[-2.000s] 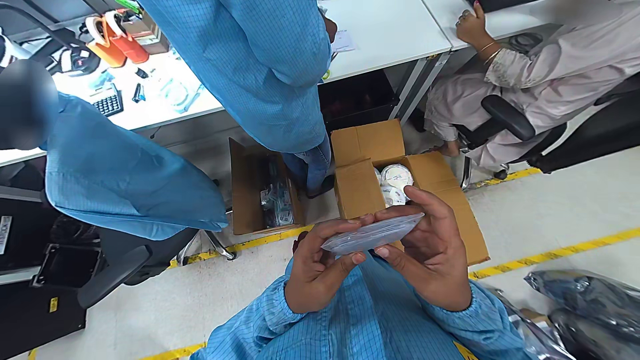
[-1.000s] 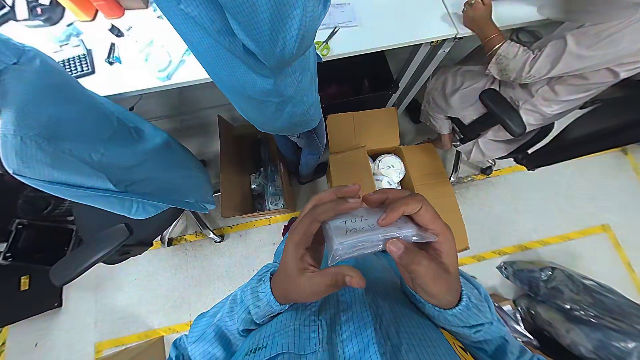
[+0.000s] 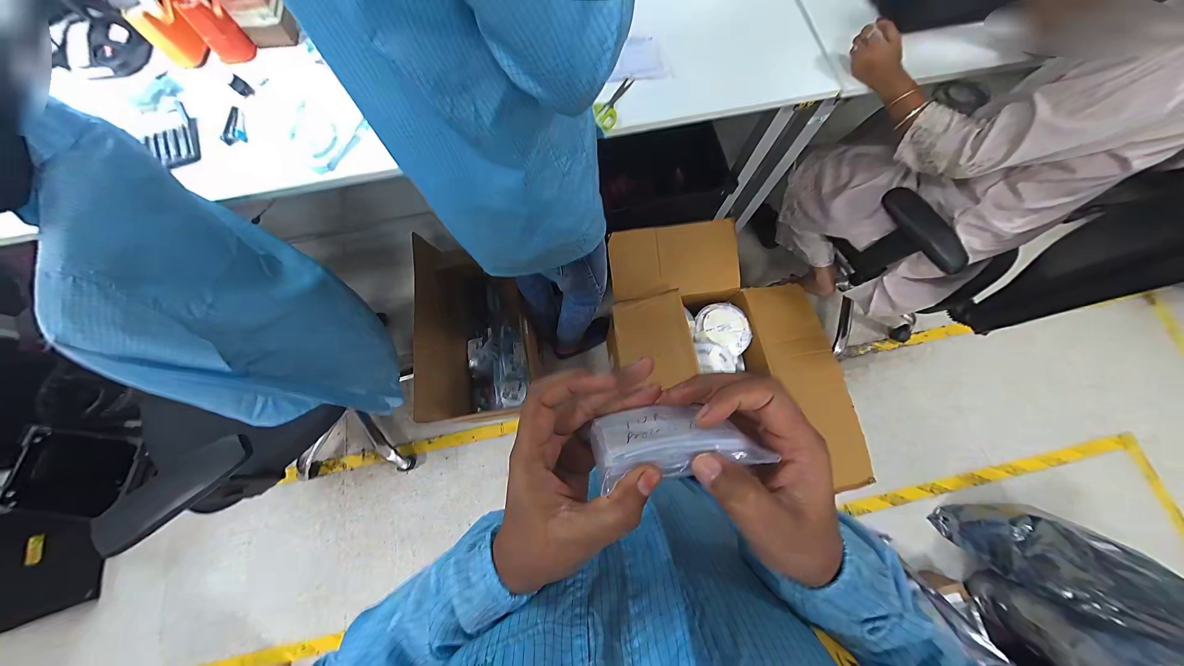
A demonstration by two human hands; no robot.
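A small clear plastic packet (image 3: 661, 442) with handwriting on its upper face is held between both hands, in front of my blue smock. My left hand (image 3: 573, 481) grips its left end, thumb along the lower edge and fingers behind and above. At the right end, my right hand (image 3: 768, 472) pinches it between thumb and curled fingers. What lies inside the packet cannot be made out. Just beyond the hands stands an open cardboard box (image 3: 803, 356) with round white items (image 3: 723, 328) in it.
Another open carton (image 3: 444, 351) holds plastic-wrapped items. Two people in blue smocks (image 3: 499, 120) (image 3: 185, 277) stand by a white table (image 3: 731, 55) with scissors (image 3: 608, 113). A person (image 3: 980, 166) sits at right on a wheeled chair. Dark plastic-wrapped bundles (image 3: 1064, 573) lie on the floor at lower right.
Two seconds ago the packet showed nearly edge-on; it has since been tilted so that its written face shows. Both hands have stayed on it.
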